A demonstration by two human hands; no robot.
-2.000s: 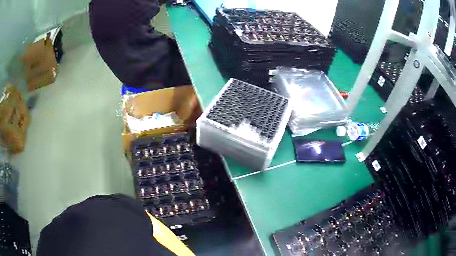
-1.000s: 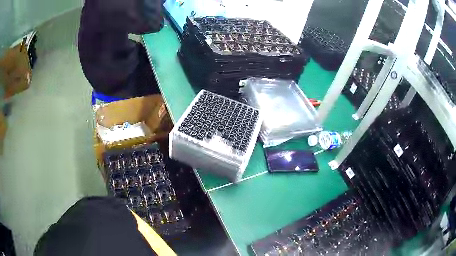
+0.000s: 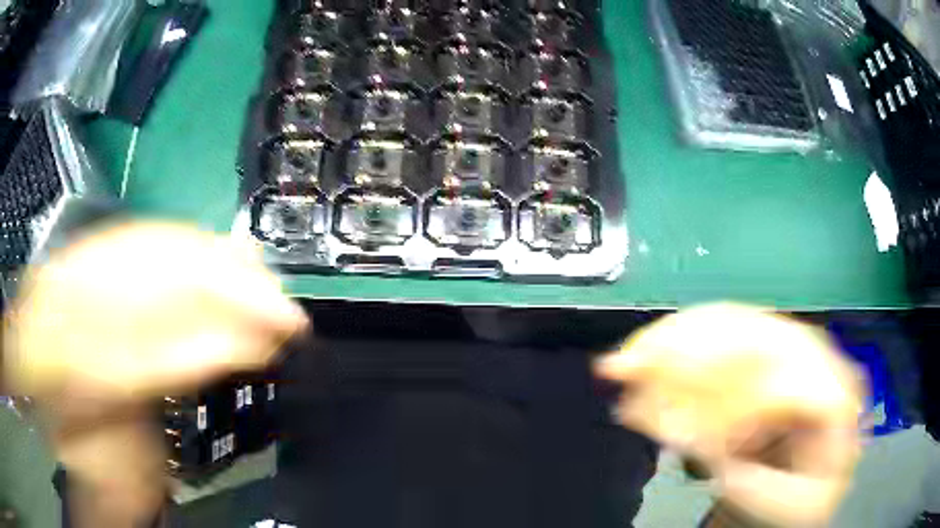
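A black component tray lies on the bench in front of me, with rows of pockets holding shiny small parts. My left hand is blurred at the left, over the bench's front edge, left of and below the tray. My right hand is blurred at the lower right, in front of the bench edge. Both hands look curled and touch neither each other nor the tray. Blur hides whether either holds anything small.
On the green bench, a small-parts box and a smartphone are at the left. Another dense-grid box is at the back right. Black stacked trays stand at the right edge. Something bright blue is at the lower right.
The view has swung from the bench's side to the tray in front. Both hands have come into view. The phone and small-parts box now appear at the left; the seated coworker is out of view.
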